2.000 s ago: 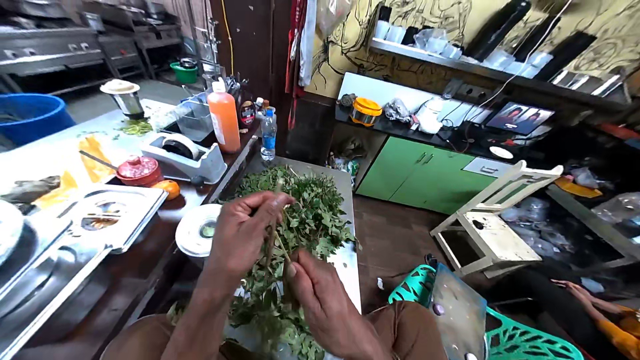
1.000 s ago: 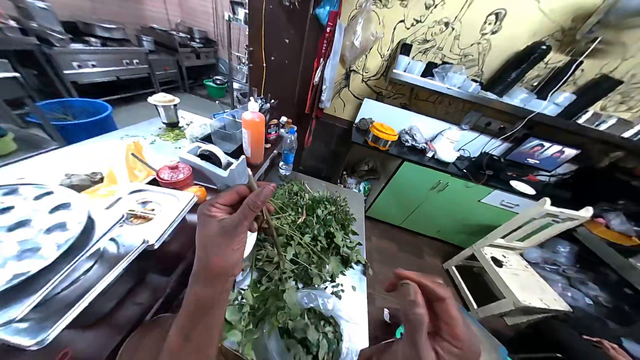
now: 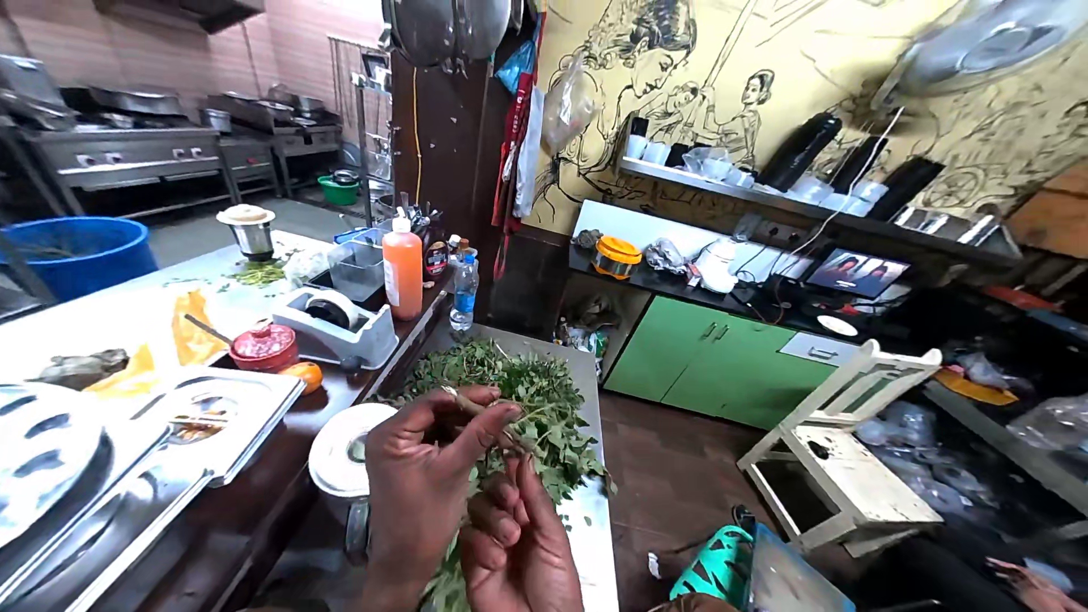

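Note:
My left hand [image 3: 433,459] holds a pale brown plant stem [image 3: 463,401] between thumb and fingers. Just below and to the right, my right hand [image 3: 520,531] pinches the lower part of that stem with thumb and fingertips close together. Behind both hands, a large heap of leafy green herbs [image 3: 552,382] lies on a steel-topped table [image 3: 595,527]; the hands hide part of it. A white round lid on a container [image 3: 340,455] stands left of my left hand. Past the heap, a plastic water bottle [image 3: 464,293] stands upright.
On the left counter are steel trays [image 3: 255,399], a red lidded pot [image 3: 264,344], a tape dispenser [image 3: 336,327] and an orange squeeze bottle [image 3: 403,272]. A white wooden chair [image 3: 858,463] and a turquoise plastic basket [image 3: 714,565] are to the right. Part of a person's hand [image 3: 1033,586] shows bottom right.
My right hand, apart from the left one second ago, has come back to the stem beside my left hand. The view has shifted.

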